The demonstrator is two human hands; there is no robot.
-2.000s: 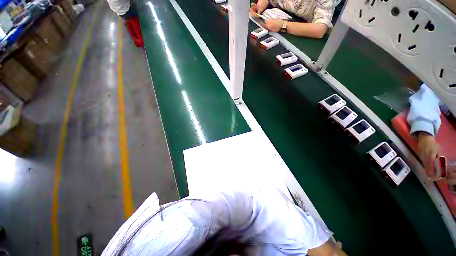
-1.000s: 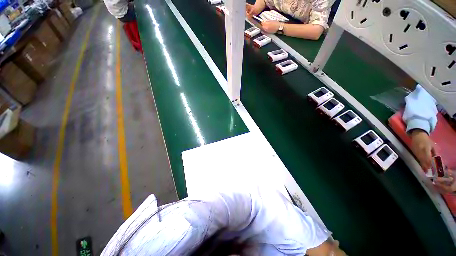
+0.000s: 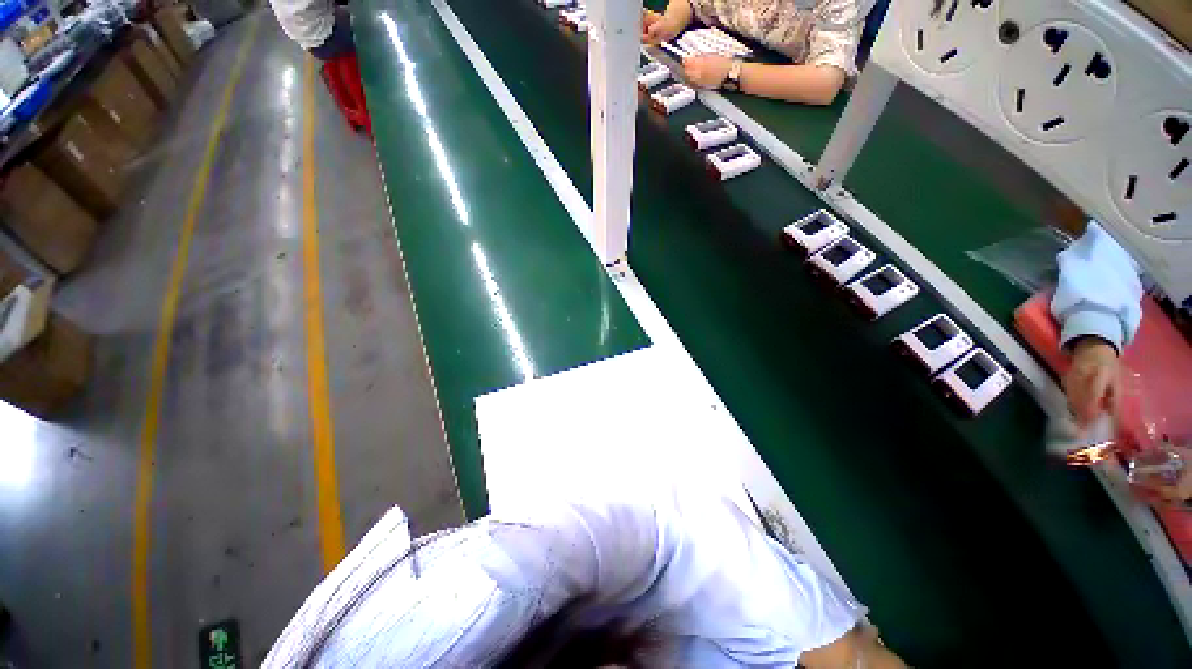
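Observation:
A light striped sleeve (image 3: pixel 654 555) fills the bottom centre, and a strip of bare forearm (image 3: pixel 856 651) leaves it at the bottom edge. The arm seems to be my left one, but its hand is cut off. My right hand is out of the picture. A white sheet (image 3: pixel 575 438) lies on the glossy green bench (image 3: pixel 458 170) just beyond the sleeve. Several white window boxes (image 3: pixel 975 379) with red-orange sides lie spaced along the dark green belt (image 3: pixel 811 418), near its far rail.
A white post (image 3: pixel 614 144) stands at the belt's near rail. A socket panel (image 3: pixel 1046 111) hangs upper right. Opposite, a person's blue-sleeved hand (image 3: pixel 1092 379) handles a shiny item over a red mat (image 3: pixel 1157 379). Another person's forearms (image 3: pixel 784 81) rest beyond the belt.
The boxes on the belt have moved up and left in the picture. The opposite worker's hand and the item in it have shifted. The sleeve near me has barely moved.

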